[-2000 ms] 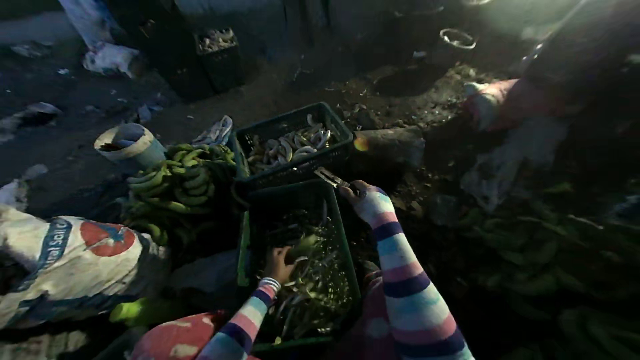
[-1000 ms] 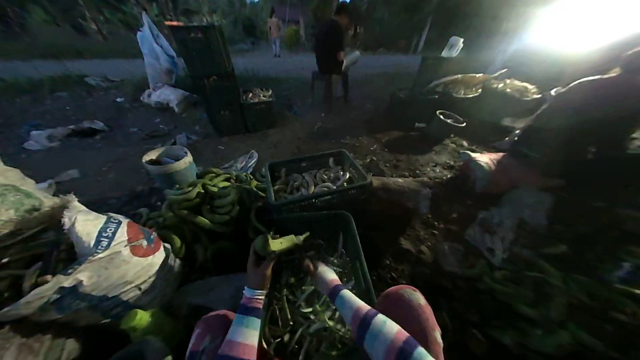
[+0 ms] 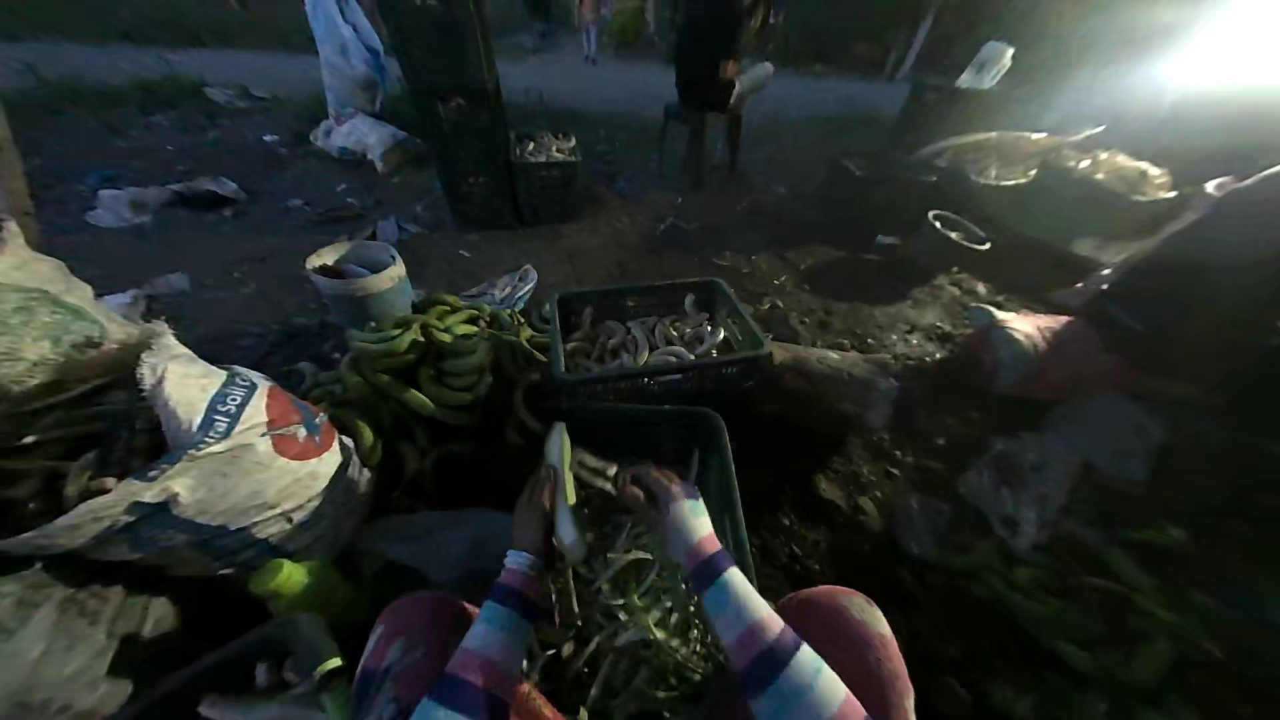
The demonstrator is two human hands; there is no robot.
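My left hand point(image 3: 535, 510) is closed around a partly peeled green banana point(image 3: 562, 480), held upright with pale flesh showing. Close to its right, my right hand point(image 3: 648, 488) grips a small peeling tool point(image 3: 594, 470), whose exact kind is too dim to tell. Both hands are over a dark plastic crate point(image 3: 735, 490) between my knees, which holds many strips of green peel point(image 3: 640, 600). Just beyond it, a second crate point(image 3: 660, 378) contains several peeled bananas point(image 3: 650, 340). A heap of unpeeled green bananas point(image 3: 430, 360) lies to the left of that crate.
A white bucket point(image 3: 360, 285) stands behind the banana heap. On the left lies a printed woven sack point(image 3: 240, 450), with a green bottle point(image 3: 295, 585) near my knee. Stacked crates point(image 3: 450, 120) and a seated person point(image 3: 708, 70) are farther off. A log point(image 3: 830, 375) lies right of the crates.
The banana, held slanted in my left hand a second ago, is now upright with more pale flesh showing. My right hand has risen from the peelings to beside it. The view had tilted up earlier.
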